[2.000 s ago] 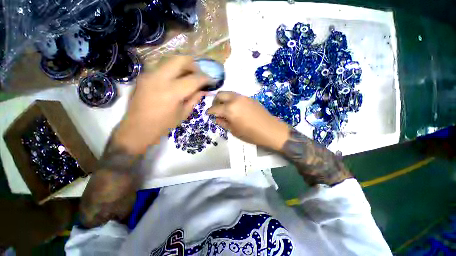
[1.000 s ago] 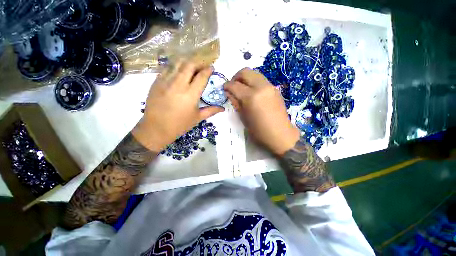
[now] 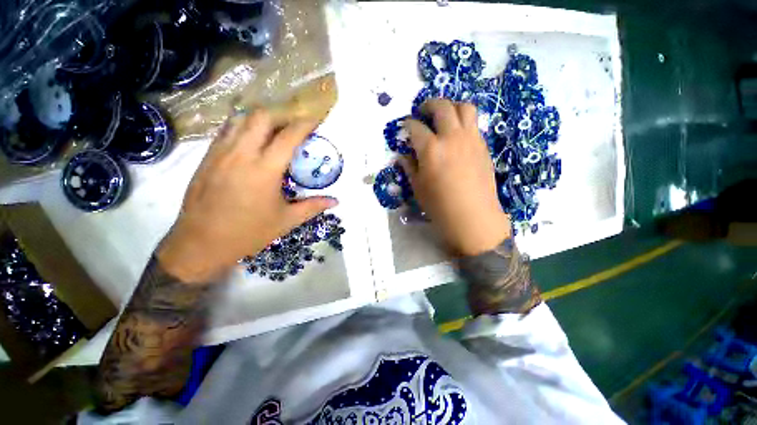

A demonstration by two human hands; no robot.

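My left hand (image 3: 241,191) is around a round housing (image 3: 316,163), its pale inside facing up with small holes and dark bits in it. Thumb and fingers are at the housing's left side. My right hand (image 3: 452,166) reaches into the left edge of the pile of blue circuit boards (image 3: 520,137); its fingertips are at a board, and whether they grip it cannot be told. Thin white wires and pale rings lie on the boards. A loose pile of small shiny button caps (image 3: 290,251) lies below my left hand, partly covered by it.
Dark round housings (image 3: 95,180) lie at upper left, several under a clear plastic bag (image 3: 224,95). An open carton (image 3: 83,282) of small parts is at the left edge. White work mats (image 3: 357,241) lie under the parts. Green floor with a yellow line is at right.
My right hand has left the housing and moved right to the boards. My left hand stays around the housing. The whole view has shifted, so the scene sits further left.
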